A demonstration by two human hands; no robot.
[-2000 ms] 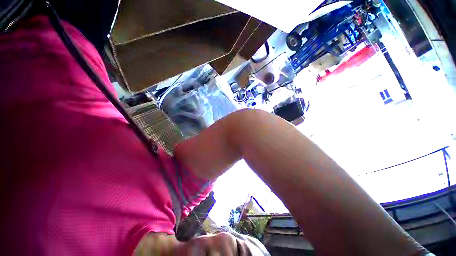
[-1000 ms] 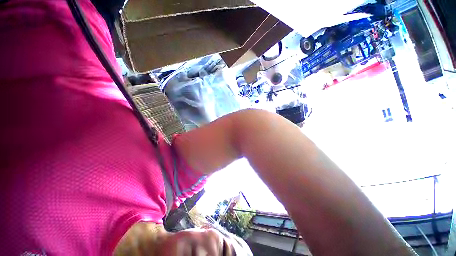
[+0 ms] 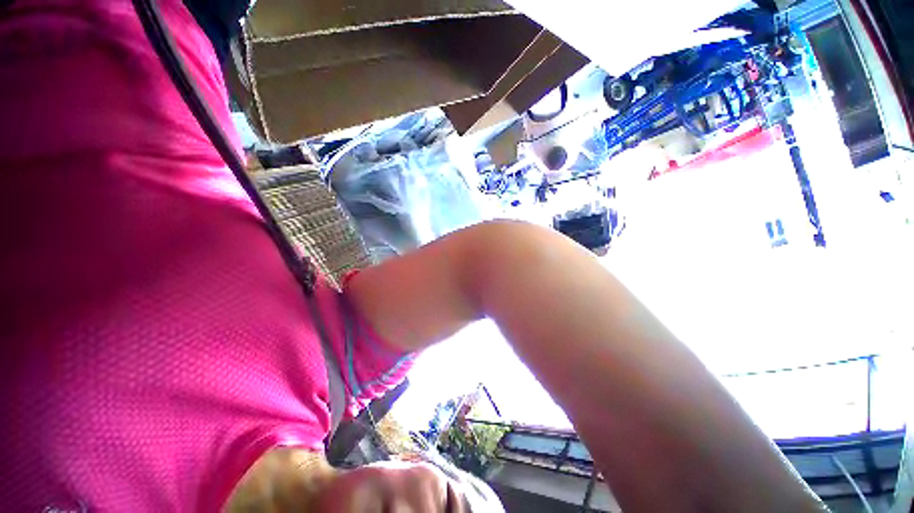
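Note:
Neither of my hands is in view. A bare bent arm (image 3: 561, 291) runs from a pink sleeve to the lower right edge, where it is cut off before the hand. The view is tilted and shows a pink-shirted torso (image 3: 170, 301) with a dark strap (image 3: 215, 125) across it, and part of a face at the bottom. An open brown carton (image 3: 371, 85) lies near the torso at the top. No held item shows.
Stacked flat cardboard (image 3: 311, 215) and a clear plastic bag (image 3: 411, 190) lie beyond the arm. A blue wheeled frame (image 3: 681, 105) and a red item (image 3: 717, 152) are at upper right. The right side is overexposed.
Since two seconds ago the view has shifted, so the carton and blue frame appear slightly further right. The arm keeps its bent pose. Little differs from one second ago.

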